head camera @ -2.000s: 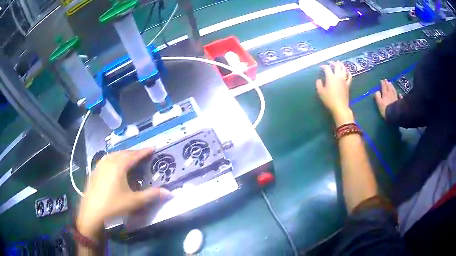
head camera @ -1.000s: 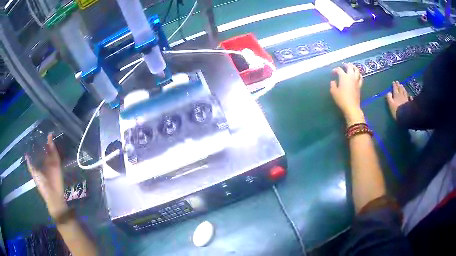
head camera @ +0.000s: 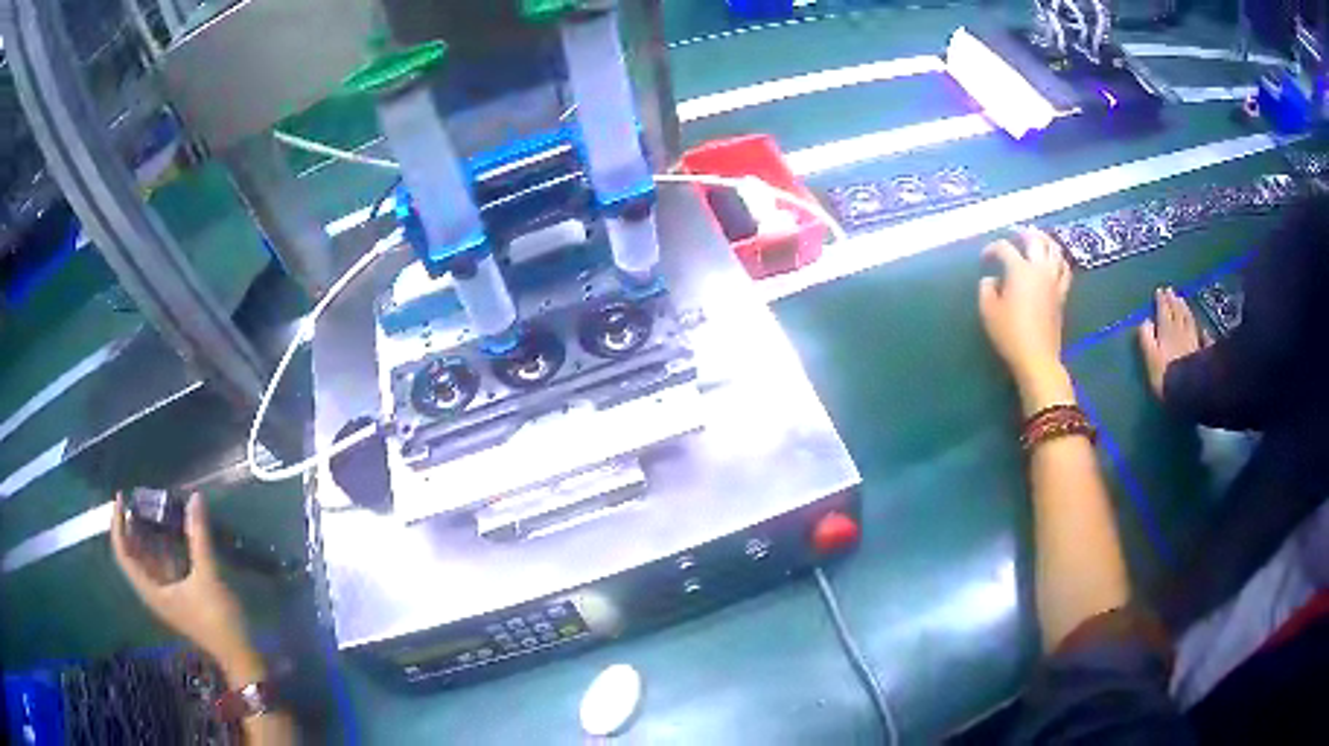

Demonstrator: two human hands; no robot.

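Observation:
My left hand [head camera: 182,583] is raised at the left, left of the dispensing machine [head camera: 583,576], and grips a small dark module [head camera: 158,510], seen nearly end-on. My right hand is not in view. A black three-circle module [head camera: 528,357] lies in the pale fixture [head camera: 569,459] on the machine top. Two translucent syringe barrels [head camera: 440,204] stand upright in a blue bracket [head camera: 437,233], with green caps [head camera: 397,67] on top. The left tip is close over the module near its middle circle, the right tip near the right circle. Whether they touch it cannot be told.
Two hands of a person at the right, one with a red bracelet [head camera: 1057,426], are by a row of modules [head camera: 1151,226]. A red bin [head camera: 765,204] stands behind the machine. A red knob [head camera: 834,532], cable, white oval piece [head camera: 611,700] and stacked modules [head camera: 139,707] are in front.
My left hand left the fixture and moved left; the module lying on the bench there is now in it. The syringes shifted right relative to the machine, and their tips are now over the fixture's module.

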